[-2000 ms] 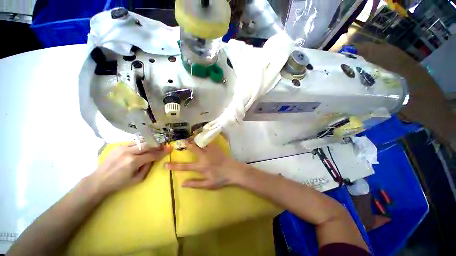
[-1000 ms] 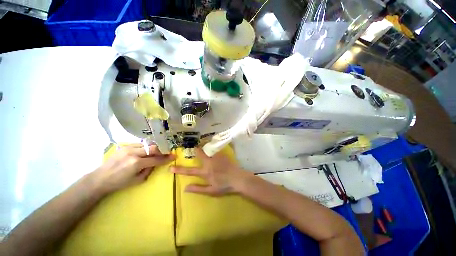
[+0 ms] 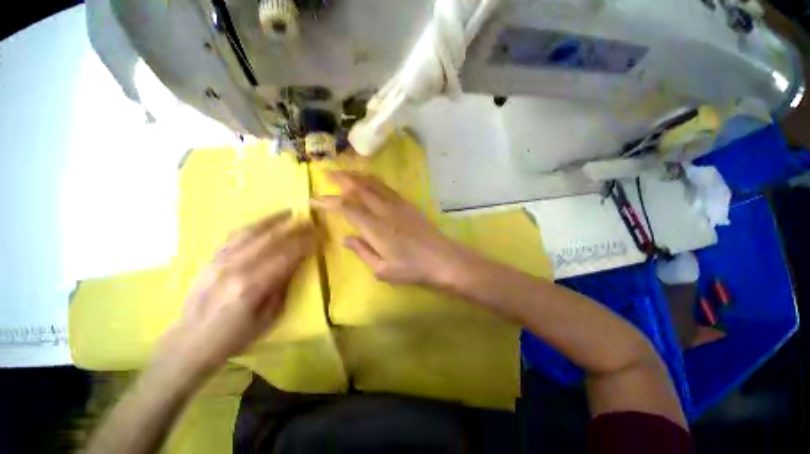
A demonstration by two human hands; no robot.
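The yellow panel lies flat on the machine table and overhangs its front edge toward the lap. The dark centre seam runs from the presser foot toward me. My left hand, blurred, is on or just over the left half beside the seam; its contact is unclear. My right hand lies on the right half, fingers spread, fingertips beside the seam just below the foot. The needle is not clear. More yellow material hangs at the lower left.
The sewing machine head spans the top, with a white cloth wrap over its arm. A red-and-black tool and white crumpled cloth lie right. The blue bin holds red-handled items. A printed ruler marks the table edge.
The view has tilted down and closer, so the machine sits higher in the picture. My left hand has moved back from the presser foot toward me. My right hand has shifted slightly back along the seam.
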